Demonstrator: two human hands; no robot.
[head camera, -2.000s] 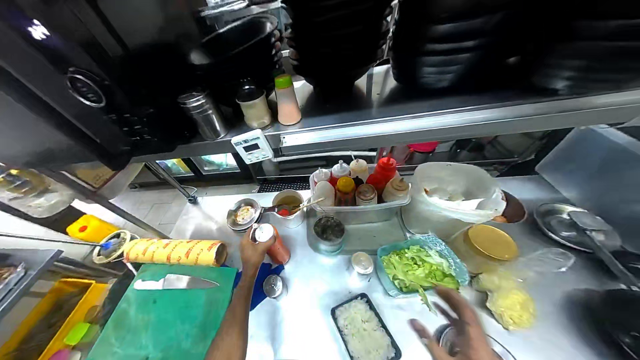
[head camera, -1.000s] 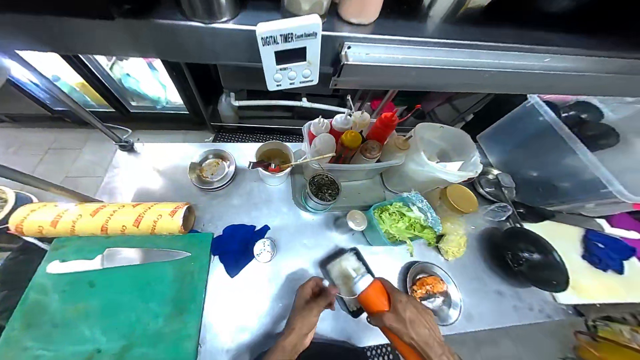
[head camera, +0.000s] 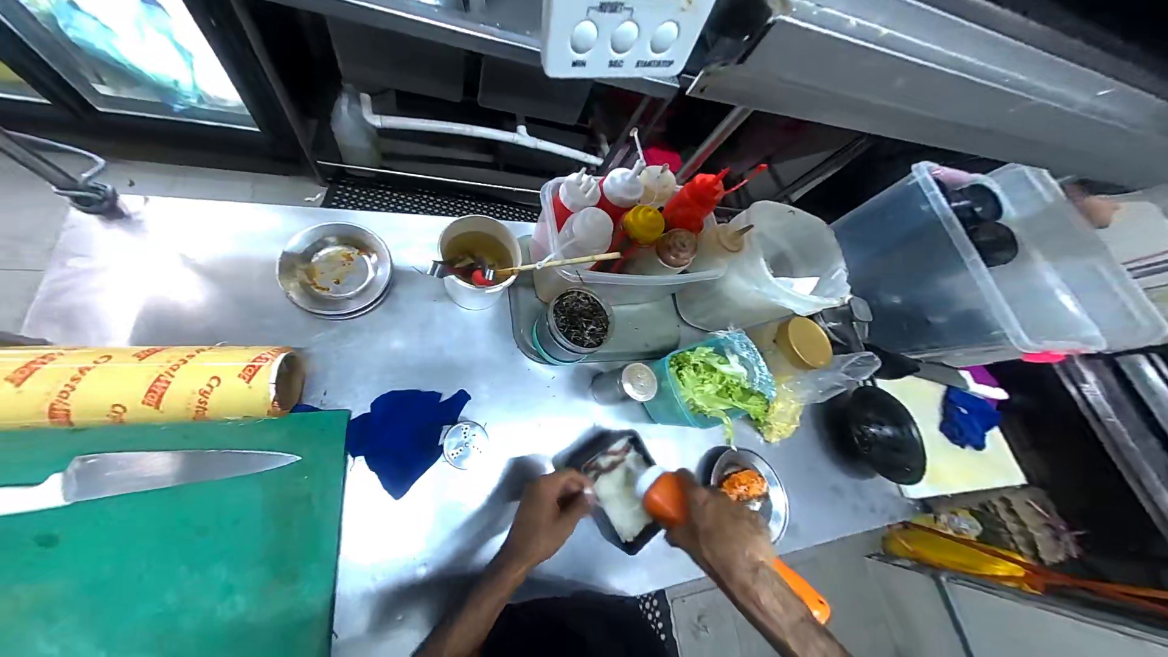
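A black tray (head camera: 624, 488) holds white shredded food with a brownish streak at its back. My right hand (head camera: 725, 529) grips an orange squeeze bottle (head camera: 666, 497), its white top tilted over the tray's right side. Orange also shows beyond my wrist; whether it is the same bottle is unclear. At the tray's left edge, my left hand (head camera: 550, 511) has its fingertips pinched together near a small pale spot; whether they hold something cannot be told. A metal bowl (head camera: 774, 497) with orange food lies just right of the tray. Behind is a teal container (head camera: 671, 388) of shredded lettuce (head camera: 716, 381).
A knife (head camera: 173, 474) lies on the green cutting board (head camera: 164, 566) at left, below a film roll (head camera: 146, 385). A blue cloth (head camera: 401, 438) and shaker (head camera: 465, 444) lie nearer. Behind stand a white cup (head camera: 474, 292), a jar (head camera: 579, 321) and a bin of sauce bottles (head camera: 630, 287).
Two seconds ago my left hand held a bottle at the back left and my right hand was open near the lettuce. Now both are at the tray, the bottle in my right. The view has shifted.
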